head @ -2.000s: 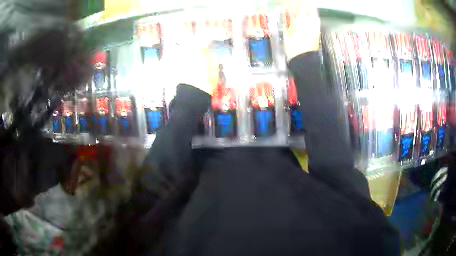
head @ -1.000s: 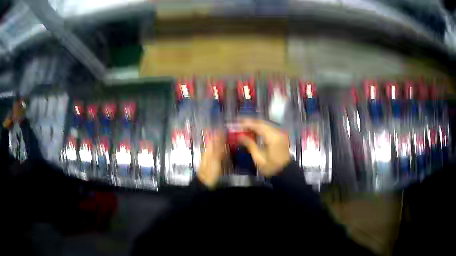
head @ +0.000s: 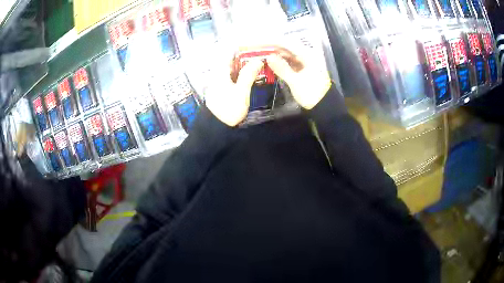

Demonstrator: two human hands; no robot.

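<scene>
A red-and-dark printed card (head: 264,91) is at the front row of the clear blister tray (head: 166,142), close to my body. My left hand (head: 233,91) is on its left side and my right hand (head: 301,80) on its right, thumbs on the red top and fingers curled over the upper edge. Both hands hold it. Whether it sits fully in its pocket cannot be told. Other red-and-dark cards stand in the tray's pockets to the left and behind. Strong glare whitens the hands and the tray middle.
Stacked filled trays (head: 414,108) are at the right. Another filled tray (head: 83,163) lies at the left, with another person's hand (head: 23,138) at its far end. A red stool (head: 105,188) is below left. Brown cardboard boxes (head: 414,149) and a blue object (head: 465,174) are below right.
The view has tilted and moved, so the trays now slant. Both hands stay around a red-and-dark card, as one second ago; two seconds ago they were apart over the tray.
</scene>
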